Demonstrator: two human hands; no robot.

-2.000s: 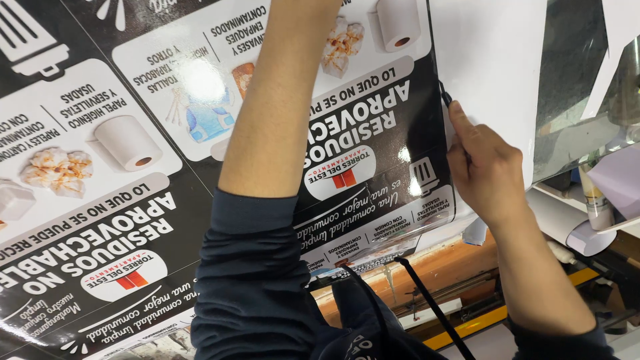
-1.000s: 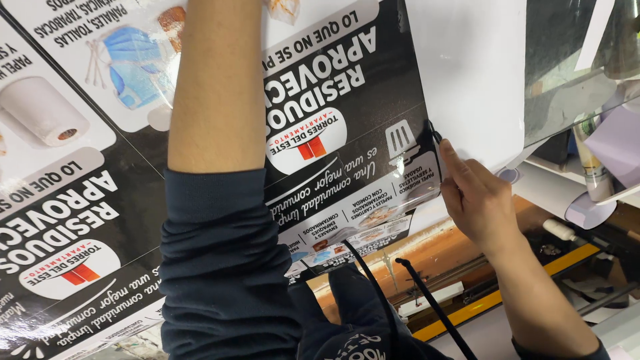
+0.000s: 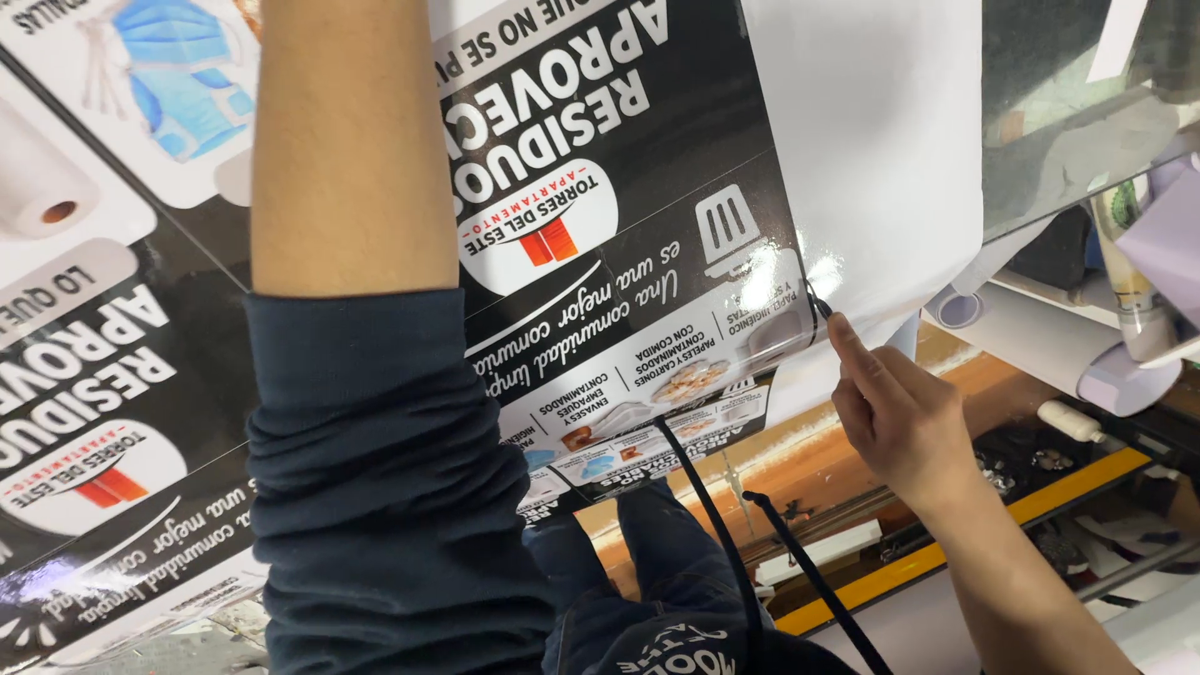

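Note:
A large glossy printed sheet (image 3: 750,122) with black panels, pictures and writing lies on the work surface and hangs over its near edge. My right hand (image 3: 891,412), index finger stretched forward, grips a small dark tool (image 3: 818,302), perhaps a cutter, mostly hidden by the fingers. Its tip is at the right border of the printed area, near the lower right corner, beside the blank white margin (image 3: 872,159). My left forearm reaches across the sheet, and the left hand lies beyond the top edge of the view.
Paper or film rolls (image 3: 1022,347) lie at the right, with a clear container (image 3: 1134,291) beside them. A yellow bar (image 3: 1078,487) crosses a cluttered shelf below. Black hoodie cords (image 3: 717,506) hang in front of the sheet's near edge. A dark glossy surface (image 3: 1041,169) borders the white margin.
My right hand and its tool have moved along the printed border toward me, from beside the large lettering to near the lower corner. The view has come closer to the sheet.

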